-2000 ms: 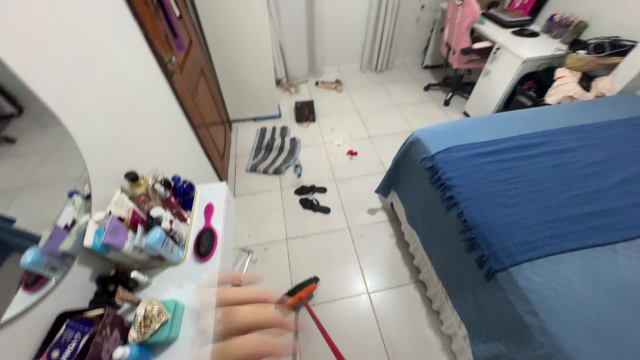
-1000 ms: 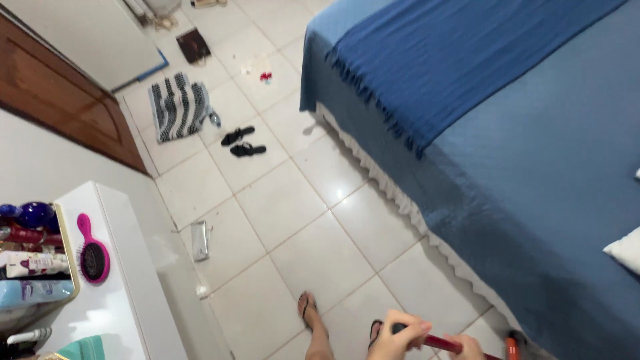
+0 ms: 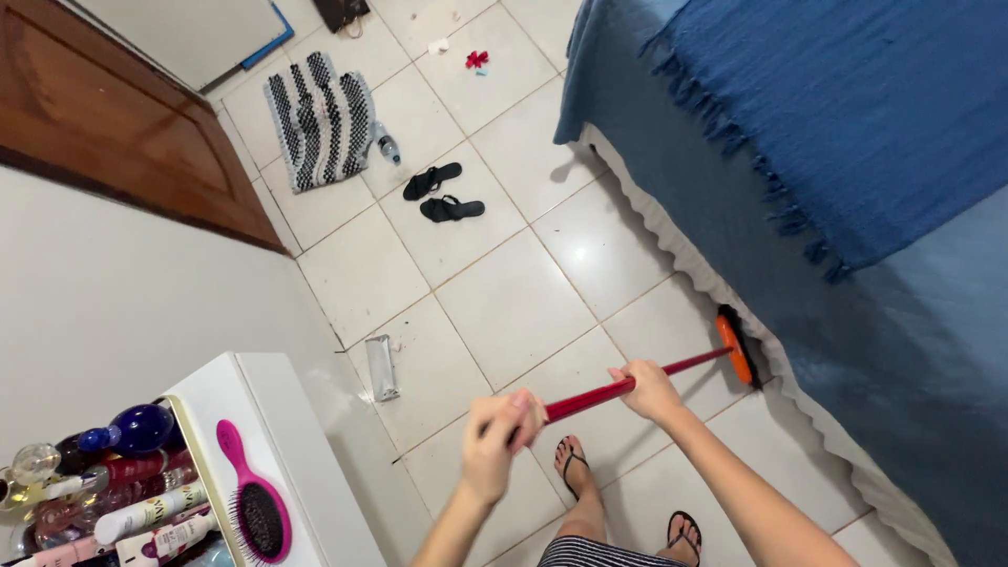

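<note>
A broom with a red handle (image 3: 587,400) and an orange head (image 3: 734,350) with black bristles lies slantwise across my view. My left hand (image 3: 504,441) is closed around the upper end of the handle. Further down the handle, my right hand (image 3: 647,390) grips it with the fingers wrapped round. The bristles touch the floor at the edge of the white bed skirt (image 3: 693,256). On the tiles beyond are a pair of black sandals (image 3: 445,195), a plastic bottle (image 3: 387,143), a red item (image 3: 477,59) and a silvery wrapper (image 3: 383,368).
The bed with a blue cover (image 3: 906,362) fills the right side. At lower left, a white dresser (image 3: 276,425) holds a pink hairbrush (image 3: 256,504) and a tray of bottles. A striped rug (image 3: 321,122) lies near the wooden door (image 3: 118,118). My feet in flip-flops are below my hands.
Both hands remain on the red handle since a second ago, and the broom head now shows fully beside the bed skirt. Two seconds ago the head was on the tiles near the dresser.
</note>
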